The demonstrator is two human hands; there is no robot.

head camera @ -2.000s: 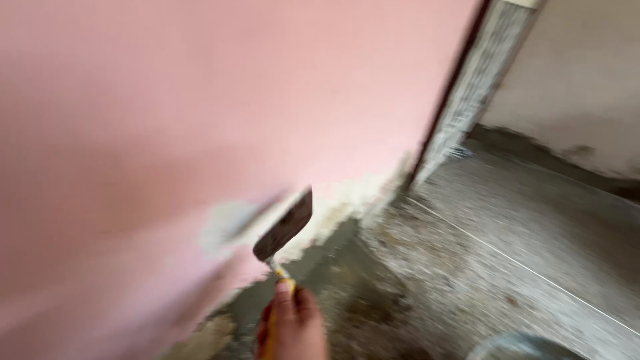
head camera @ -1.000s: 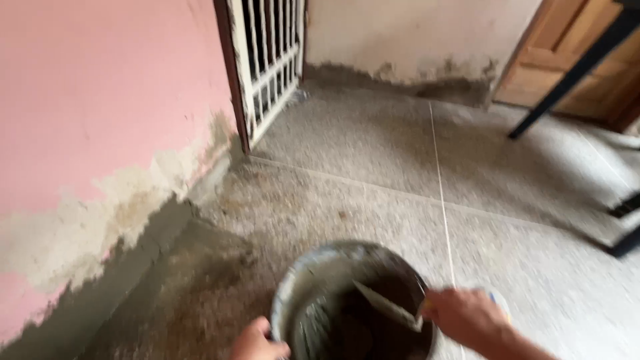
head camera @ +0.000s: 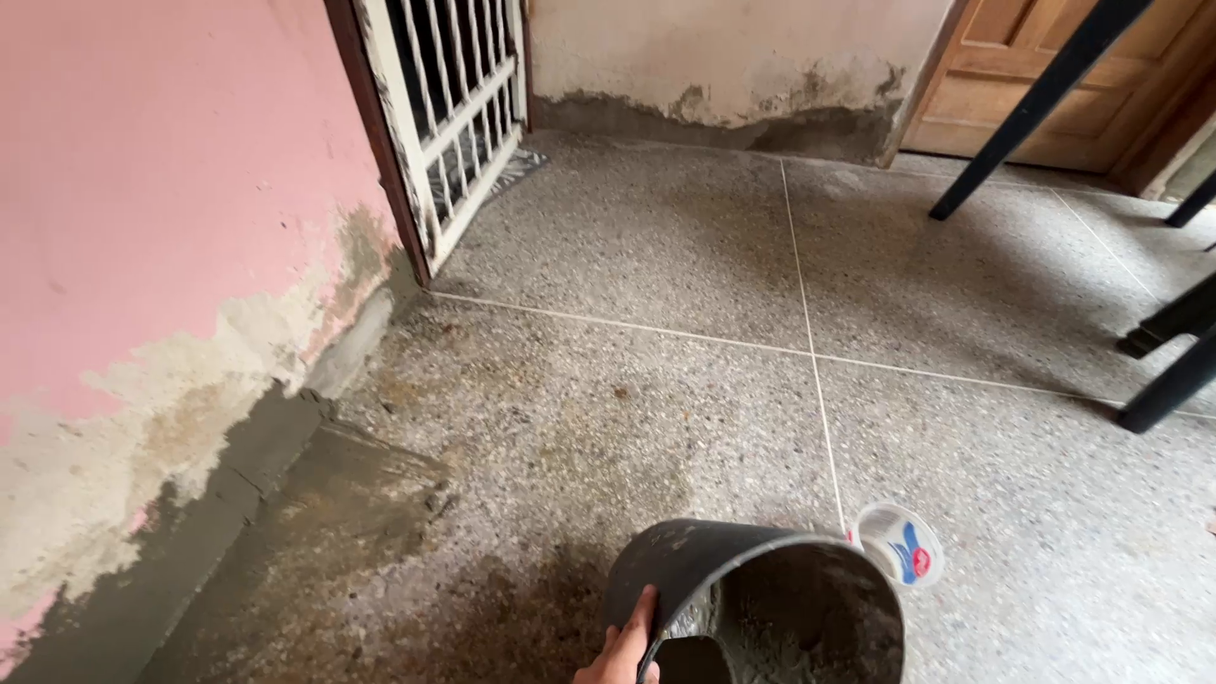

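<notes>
My left hand (head camera: pixel 624 641) grips the near left rim of a dark bucket (head camera: pixel 693 556), which is tilted with its mouth to the right and toward me. Wet grey mortar (head camera: pixel 774 651) coats its inside. A dark edge, possibly a trowel blade, shows low in the mouth, but I cannot tell what it is. My right hand is out of sight. Along the foot of the pink wall (head camera: pixel 190 171) runs a band of fresh grey mortar (head camera: pixel 256 446), below bare, flaking plaster (head camera: pixel 228 361).
Beyond the bucket sits a clear plastic tub (head camera: pixel 898 546) on the speckled floor (head camera: pixel 589 427). A white metal gate (head camera: pixel 465 123) stands at the wall's end. Dark furniture legs (head camera: pixel 1035 114) are at the right, before a wooden door (head camera: pixel 1035 85).
The bucket, upright a second ago, is now tilted. My right hand, which held the trowel over it, has gone out of view. Two seconds ago the trowel was near the pink wall.
</notes>
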